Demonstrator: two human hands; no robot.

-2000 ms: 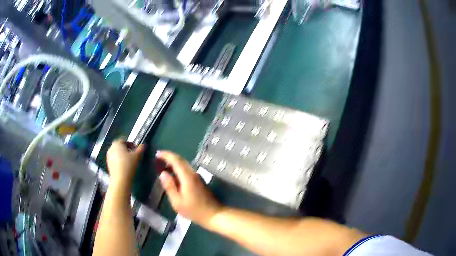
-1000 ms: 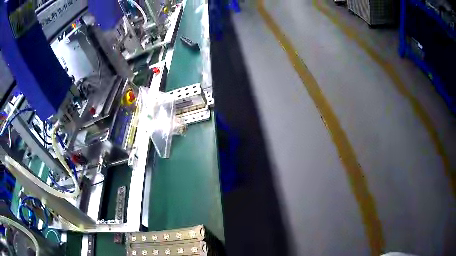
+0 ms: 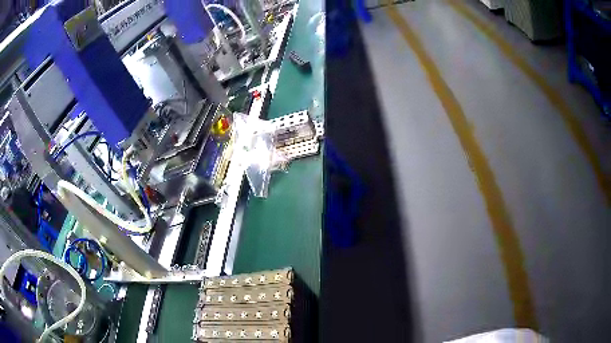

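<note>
Neither of my hands is in the picture. A block of several narrow metal fixture bars point(image 3: 246, 306) lies side by side on the green bench at the bottom, each with a row of small pale marks; its near end is cut off by the edge. A single bar point(image 3: 203, 245) lies between the rails above it. A clear plastic bag point(image 3: 260, 155) lies crinkled and shiny further up the bench, beside a stack of bars with dotted silver tops point(image 3: 292, 123). A white sleeve edge point(image 3: 496, 336) shows at the bottom right.
A long silver rail point(image 3: 225, 231) runs along the bench, joined by a cross rail point(image 3: 171, 277). Left stand machines with a blue housing point(image 3: 100, 80), hoses and an emergency stop button point(image 3: 220, 124). A dark ribbed part point(image 3: 299, 61) lies far up. Right is a grey aisle with yellow lines point(image 3: 469, 144).
Both hands, seen two seconds ago beside the bars, have left the picture. The view has turned toward the aisle, then slightly back, so more of the block of bars shows than one second ago.
</note>
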